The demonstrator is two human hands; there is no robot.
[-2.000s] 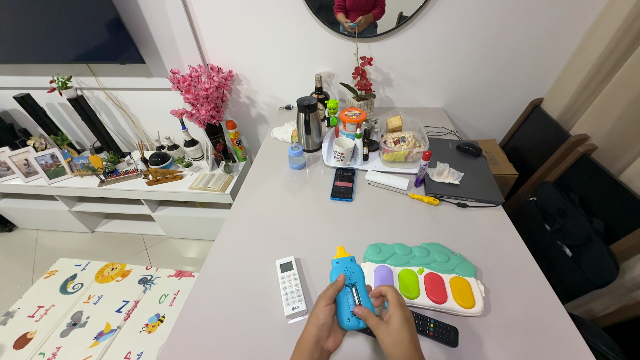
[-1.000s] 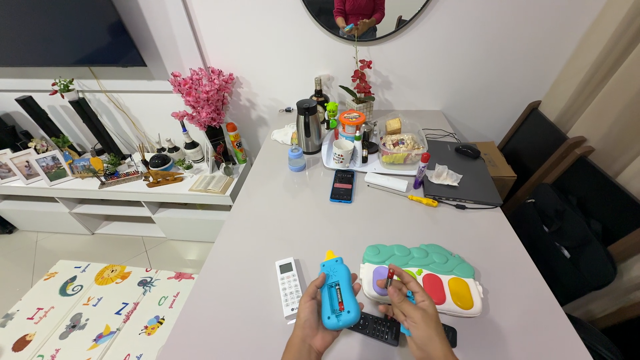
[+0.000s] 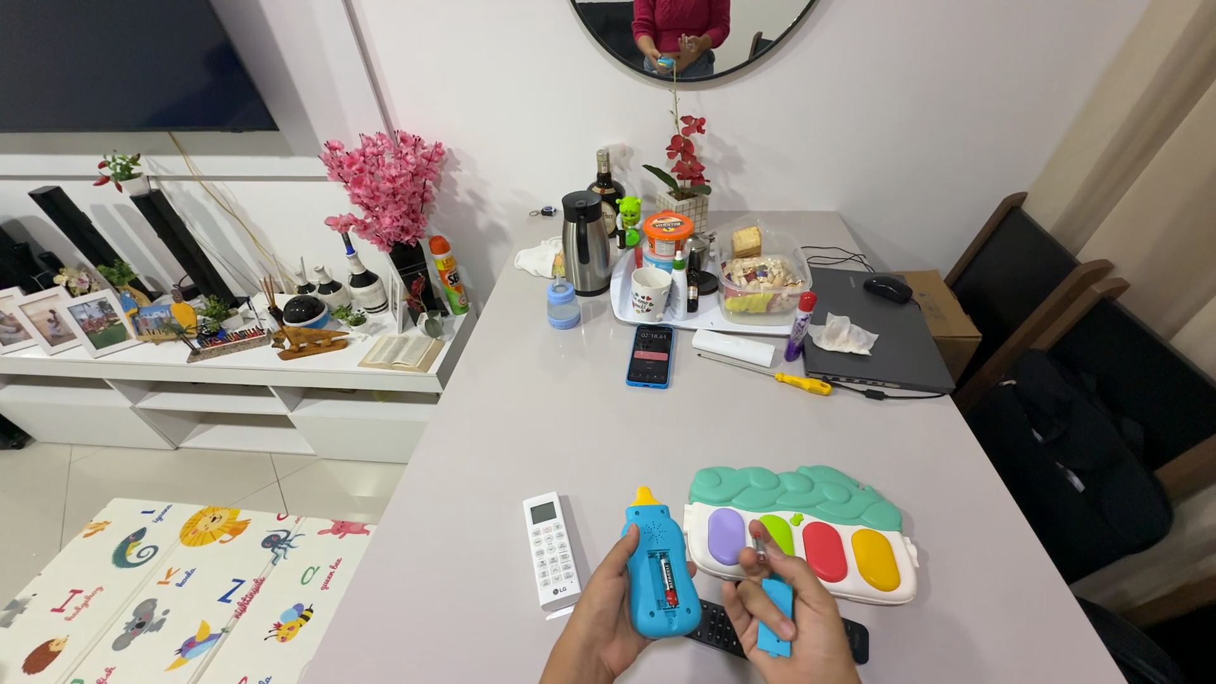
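My left hand (image 3: 605,600) holds a blue plastic bottle-shaped toy (image 3: 654,546) with a yellow tip, its back turned up and the battery compartment uncovered. One battery (image 3: 669,581) with a red end lies in the compartment. Between the fingertips of my right hand (image 3: 793,617) is a small object, apparently a battery (image 3: 760,549), and the same hand keeps the blue battery cover (image 3: 775,617) against its fingers. A black remote control (image 3: 714,629) lies partly hidden beneath my hands. Behind my right hand is a white and green toy (image 3: 801,532) with coloured keys.
A white LG remote (image 3: 551,551) lies left of my hands. Farther back are a phone (image 3: 650,356), a yellow-handled screwdriver (image 3: 804,384), a glue stick (image 3: 800,326), a closed laptop (image 3: 879,332), a mug (image 3: 651,294), a baby bottle (image 3: 562,304) and a steel thermos (image 3: 586,243). Chairs (image 3: 997,275) stand at right.
Two seconds ago both hands were together on the blue toy. My right hand has moved away to the right, and it holds the cover and a small object apart from the toy.
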